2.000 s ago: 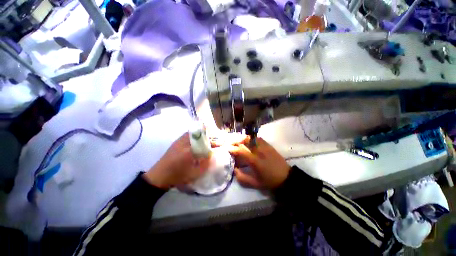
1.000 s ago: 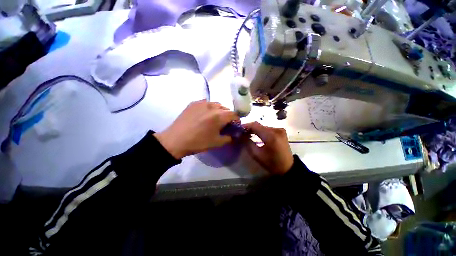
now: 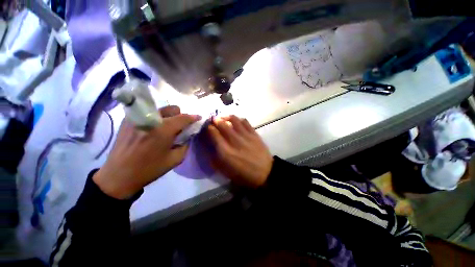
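Note:
A small lilac and white fabric piece (image 3: 197, 159) lies between my hands at the front of the machine bed, left of the needle area. My left hand (image 3: 148, 151) grips its upper left edge with thumb and fingers. My right hand (image 3: 239, 148) pinches its upper edge on the right, the fingertips of both hands nearly touching. The sewing machine head (image 3: 260, 31) is above and behind them. The off-white machine lamp (image 3: 139, 104) partly covers my left hand. Glare hides the presser foot and needle details.
Black thread snips (image 3: 370, 87) lie on the bed at the right. Curved white panels with dark edges (image 3: 86, 117) lie at the left, with blue strips (image 3: 44, 195). Lilac cloth (image 3: 91, 34) is behind. White bundled cloth (image 3: 445, 151) is below the table edge at the right.
The view has shifted closer to the machine. Both hands still hold the piece; its lilac side now hangs lower between them, and my right fingers have closed in beside the left fingertips.

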